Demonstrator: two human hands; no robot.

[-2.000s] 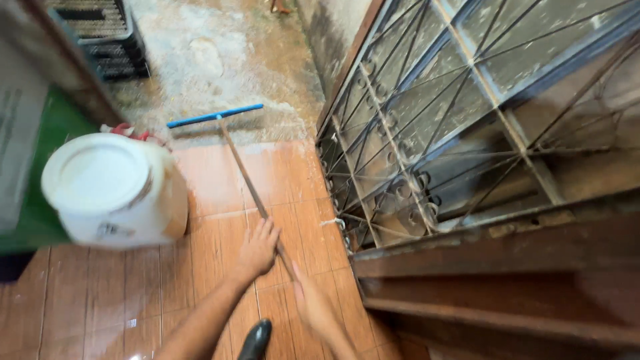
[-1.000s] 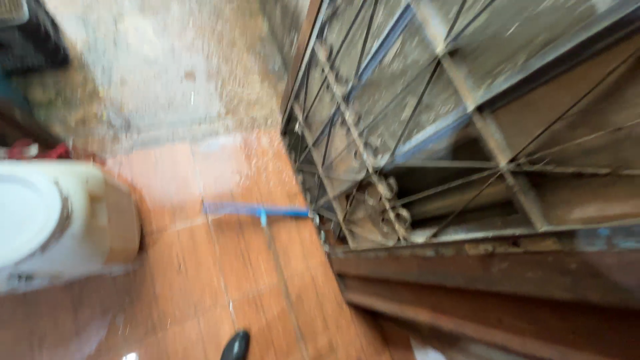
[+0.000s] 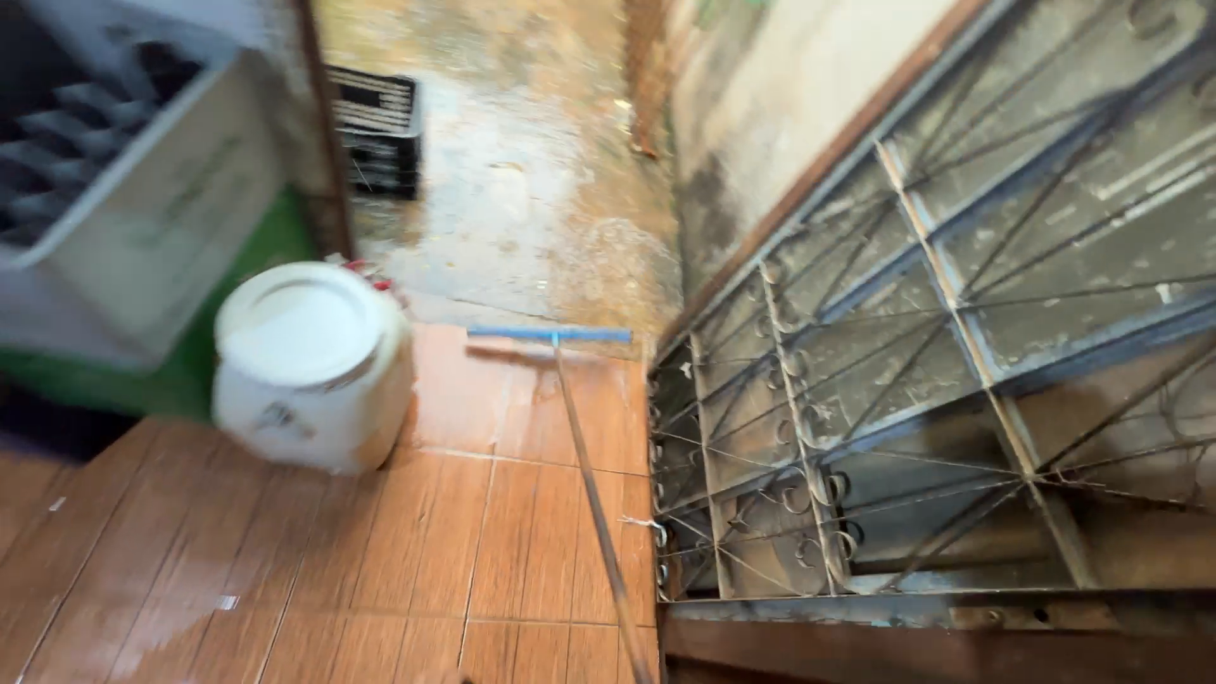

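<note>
Neither of my hands shows in the head view. A blue floor squeegee (image 3: 551, 334) lies across the doorway, where the wet wood-look tiles meet the rough concrete outside. Its long thin handle (image 3: 594, 499) runs down toward me and leaves the frame at the bottom edge, so its upper end is hidden. Wet sheen covers the tiles (image 3: 446, 389) just on my side of the blue head.
A white lidded plastic drum (image 3: 318, 418) stands left of the squeegee, beside a grey and green container (image 3: 180, 218). A black crate (image 3: 380, 176) sits outside on the concrete. An iron grille door (image 3: 950, 304) stands along the right side.
The squeegee head has moved from the tiles out to the doorway's edge since one second ago. Both hands, on the handle two seconds ago, are out of view. The view has shifted.
</note>
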